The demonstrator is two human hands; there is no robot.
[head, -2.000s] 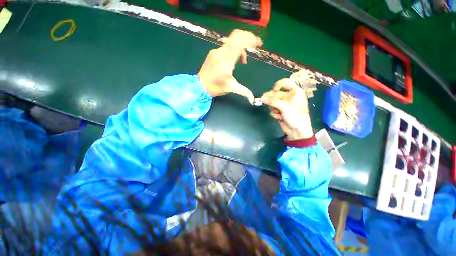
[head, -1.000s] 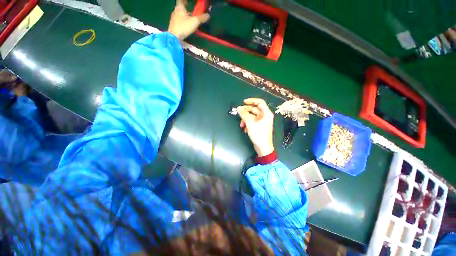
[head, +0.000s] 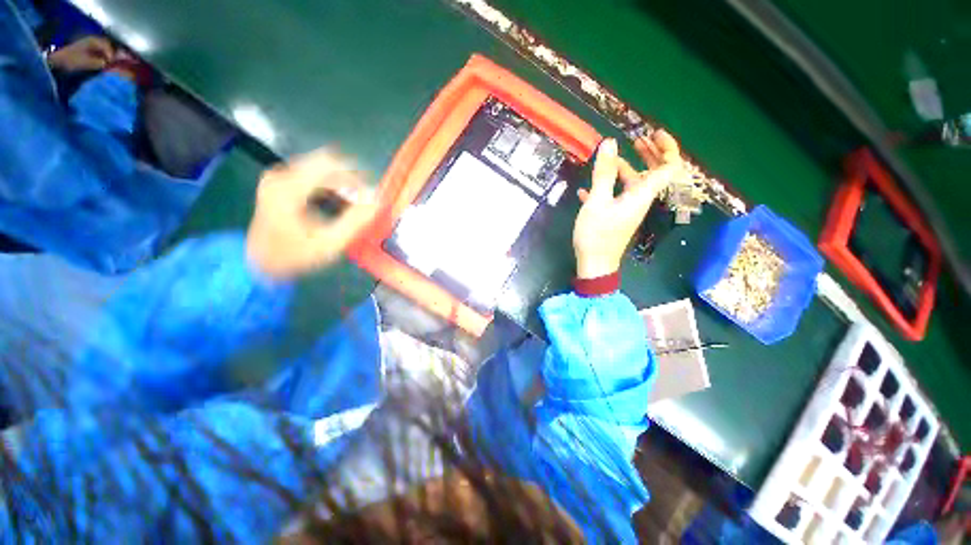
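Observation:
A red-orange frame (head: 430, 126) lies tilted on the green bench mat in front of me. In it is an opened tablet unit with a large silver-white battery (head: 470, 215) and a main board (head: 524, 153) at its upper end. My left hand (head: 309, 213) is blurred at the frame's left edge, fingers curled; whether it holds the frame cannot be told. My right hand (head: 618, 202) is at the frame's upper right corner, fingers bent together; whether a small part is between the fingertips cannot be made out.
Right of my right hand are cream-white scraps (head: 685, 195), a blue bin (head: 793, 279) of pale parts, and a grey sheet (head: 676, 357) with tweezers. A white compartment tray (head: 841, 458) is lower right. Another red frame (head: 842, 221) stands on the conveyor. Another person's hand (head: 83, 55) shows upper left.
The tablet in its red frame has come from the conveyor onto the bench mat. My left hand has come back from the conveyor. My right hand has moved right and up, to the frame's corner.

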